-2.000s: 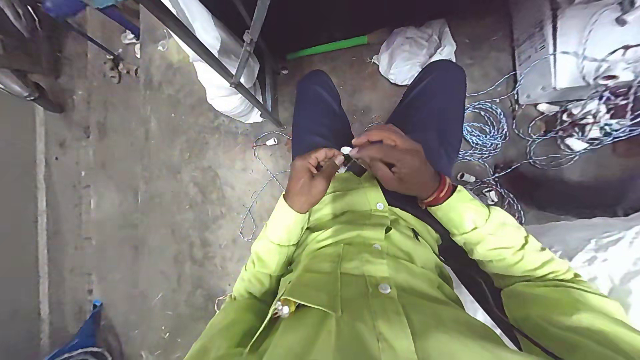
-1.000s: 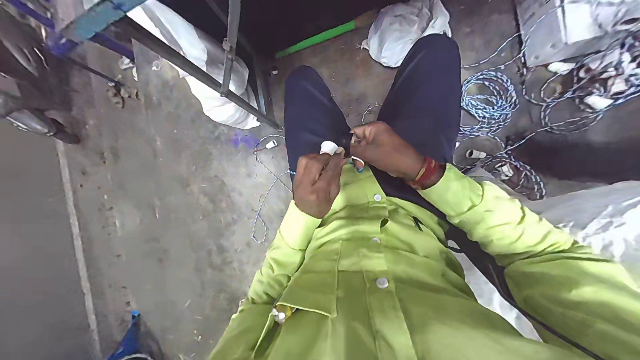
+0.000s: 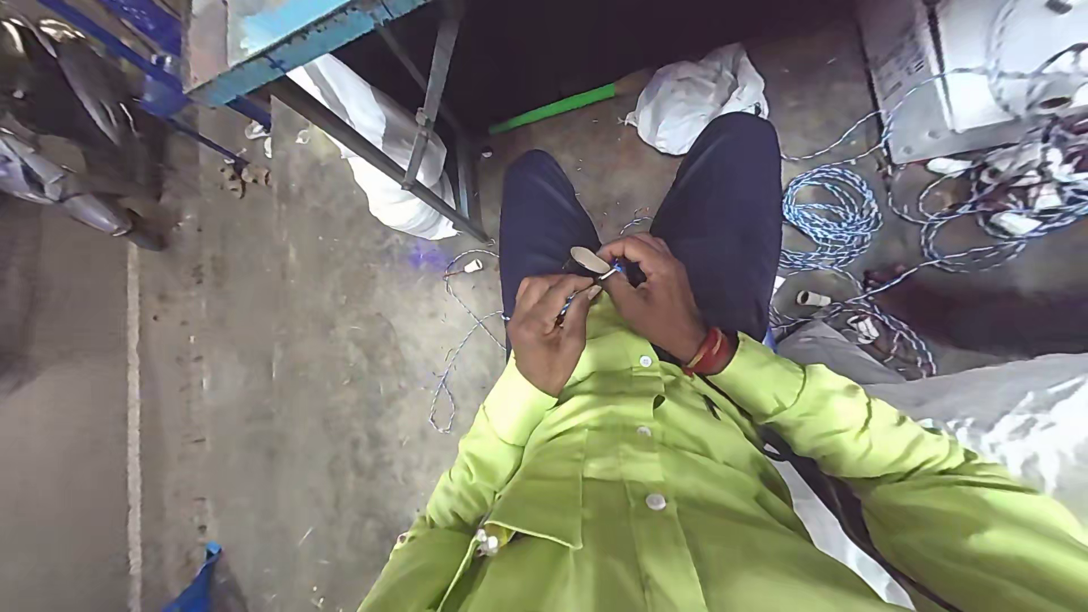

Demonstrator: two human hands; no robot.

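Observation:
Both hands meet above my lap. My left hand (image 3: 551,327) pinches a thin blue-and-white twisted wire (image 3: 564,308) between thumb and fingers. My right hand (image 3: 659,293), with a red band at the wrist, grips a small white part (image 3: 589,259) with a pale, round face, near the wire. The part looks like a lamp holder or plastic cap, but its kind is not certain. The fingertips almost touch, and they hide the place where wire and part come together.
Coiled blue-and-white wire (image 3: 831,212) and a heap of wires with white fittings (image 3: 1016,223) lie at the right beside a white carton (image 3: 914,93). A white sack (image 3: 701,98) and a green rod (image 3: 552,109) lie ahead. A metal-framed table (image 3: 306,51) stands at upper left.
The white part has turned, so its round face now shows between the hands. Both hands stay close together over the lap. More of the table's edge has come into view.

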